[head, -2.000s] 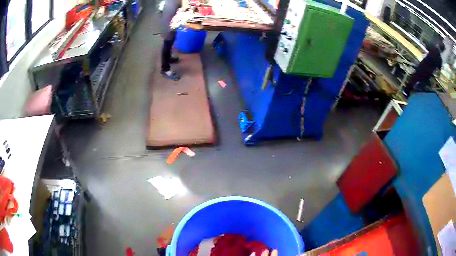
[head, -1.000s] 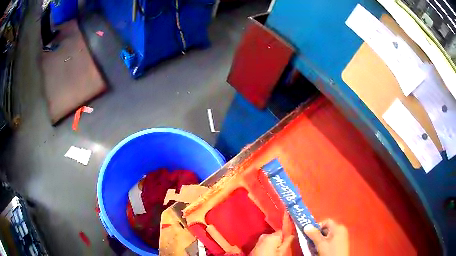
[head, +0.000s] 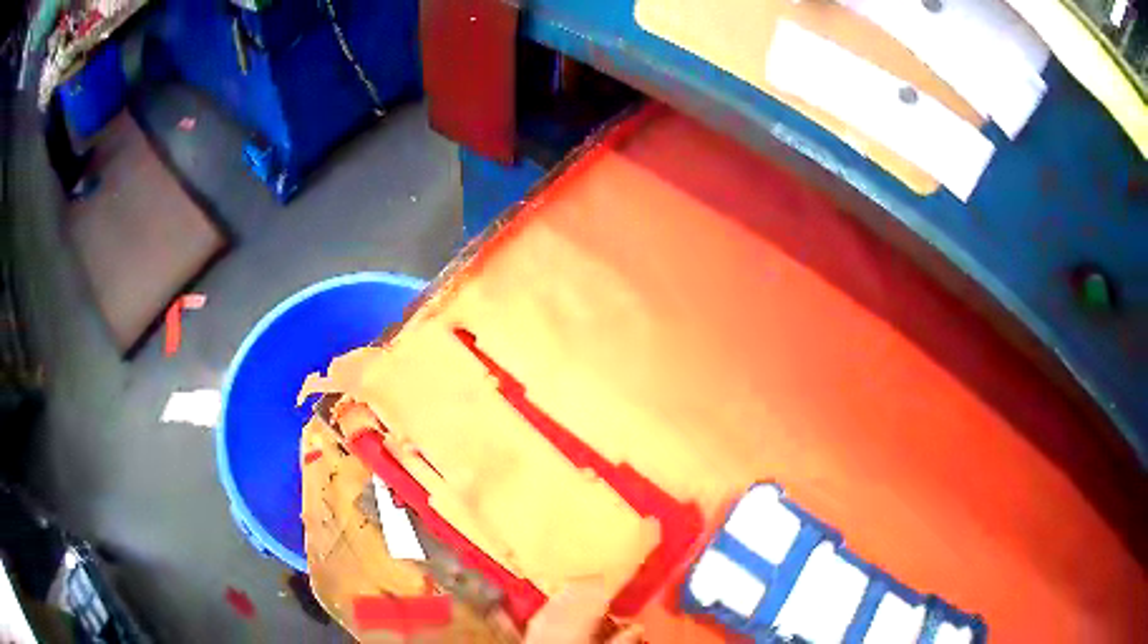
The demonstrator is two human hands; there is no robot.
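Observation:
An orange-red layered sheet (head: 806, 365) covers the press bed. Near the bed's front edge a narrow red gap runs beside a lighter orange section (head: 529, 459). The blue-and-white cutting die (head: 818, 585) lies on the sheet at the lower right. My left hand (head: 573, 610) is at the bottom edge of the picture, at the near end of the orange section, cut off and blurred; its grip is unclear. My right hand is not in view.
A blue scrap bin (head: 258, 440) stands on the floor beside the ledge (head: 334, 535), which bears red scraps and a white slip. The blue press beam (head: 1032, 271) with papers crosses the upper right. A brown mat (head: 139, 239) lies on the floor.
My view has swung right over the bed. The die now lies lower right, without a hand on it. My right hand has left the picture. An orange surface shows where the red recess was.

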